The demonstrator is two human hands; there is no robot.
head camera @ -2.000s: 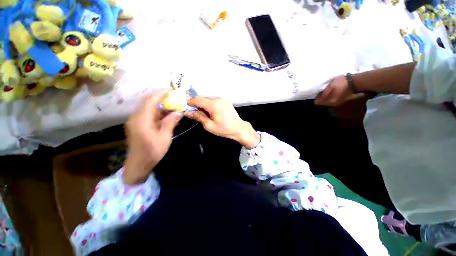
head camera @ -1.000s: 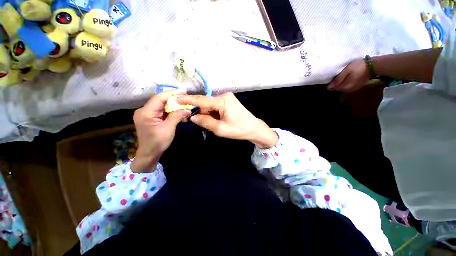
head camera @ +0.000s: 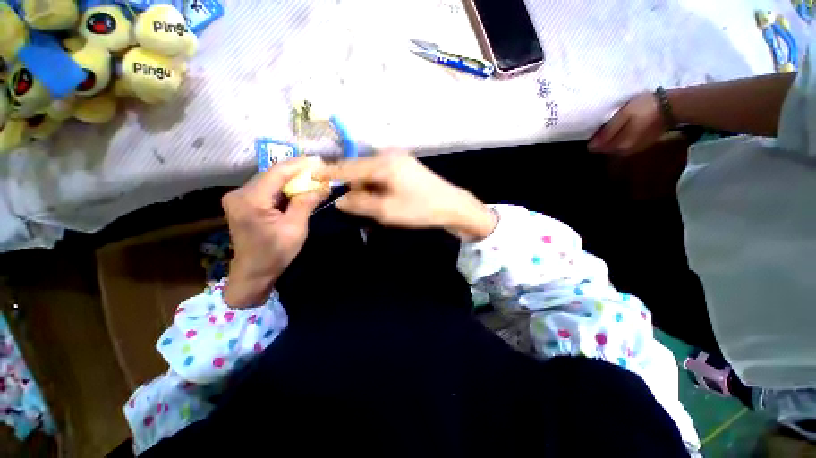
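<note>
My left hand (head camera: 268, 219) pinches a small yellow plush ball end (head camera: 305, 182) at the table edge. My right hand (head camera: 394, 190) is blurred, just right of the piece, with its fingers drawn together; a thin pale thread shows below its fingertips. No needle can be made out, and I cannot tell what the right fingers hold. Behind the hands, a blue plush band (head camera: 343, 136) curves on the cloth. A blue hang tag (head camera: 276, 153) lies just above my left hand.
A pile of blue and yellow plush (head camera: 107, 58) lies at the upper left. Thread snips (head camera: 453, 59) lie beside a smartphone (head camera: 505, 34). Another person's hand (head camera: 632, 123) rests at the table edge on the right. A brown cardboard box (head camera: 148, 309) stands under the table at left.
The black thing at the right fingertips one second ago no longer shows. The right hand has shifted slightly and blurred. The blue tag now shows more fully. The view has shifted slightly.
</note>
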